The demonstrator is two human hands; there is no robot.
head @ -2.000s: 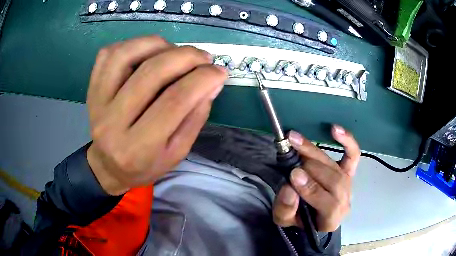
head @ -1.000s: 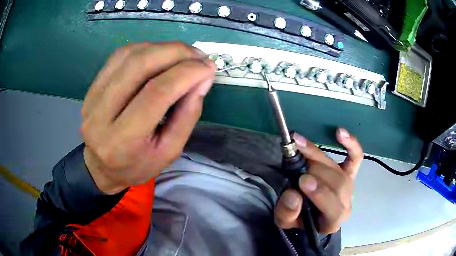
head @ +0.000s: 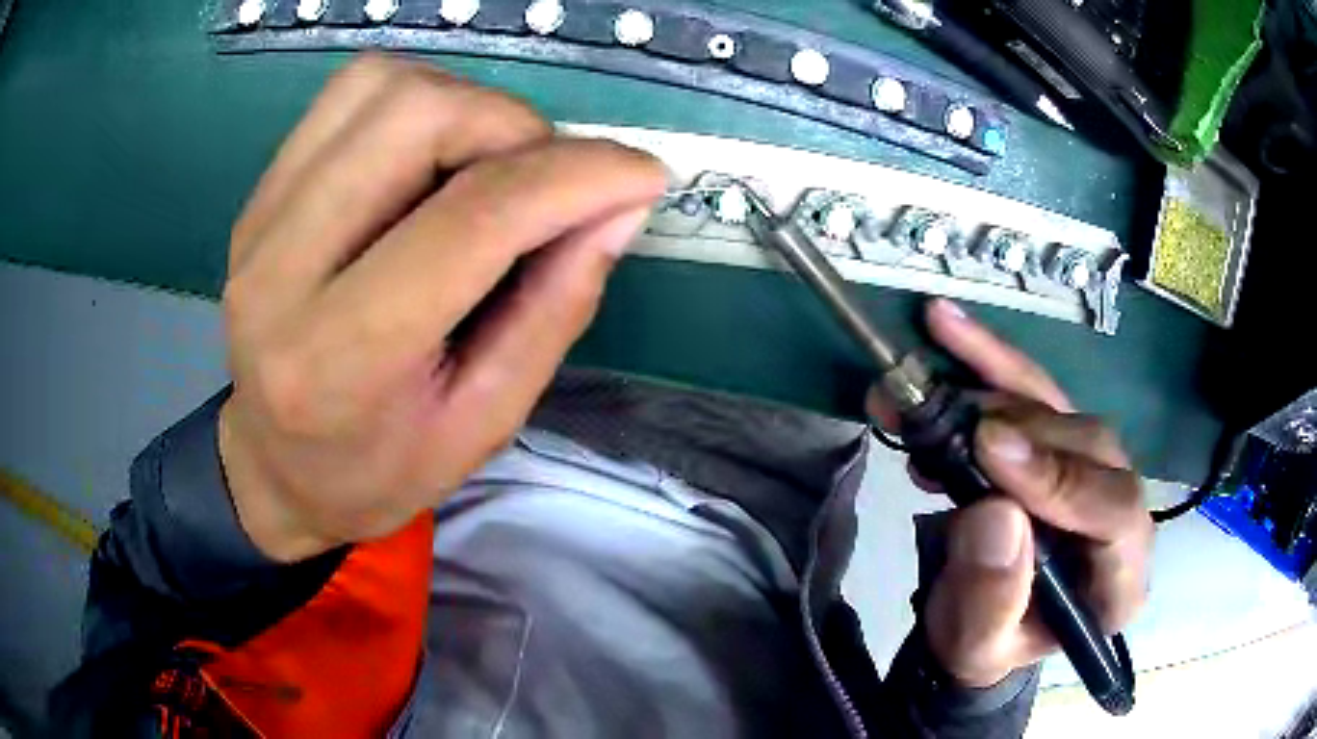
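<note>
The pale light strip [head: 997, 274] lies on the green mat with a row of round silvery spots; its left end is behind my left hand. My left hand [head: 433, 289] pinches a thin silver strand of solder wire [head: 696, 191] between thumb and forefinger, its end at a round spot on the strip. My right hand [head: 1033, 491] holds the soldering iron [head: 845, 300] like a pen, black handle pointing down right. The iron's tip is at the same round spot, close to the solder wire's end. I cannot tell if they touch.
A dark strip with white discs [head: 751, 65] lies behind the pale strip. At the right are a tray with a yellow sponge [head: 1190, 248], a bright green holder [head: 1220, 80] and a blue holder [head: 1271, 513]. A black cord runs near the bench's front edge.
My right hand has moved right, and the iron now slants more, its tip shifted slightly up and left onto the round spot. My left hand has come slightly right and up with the solder wire.
</note>
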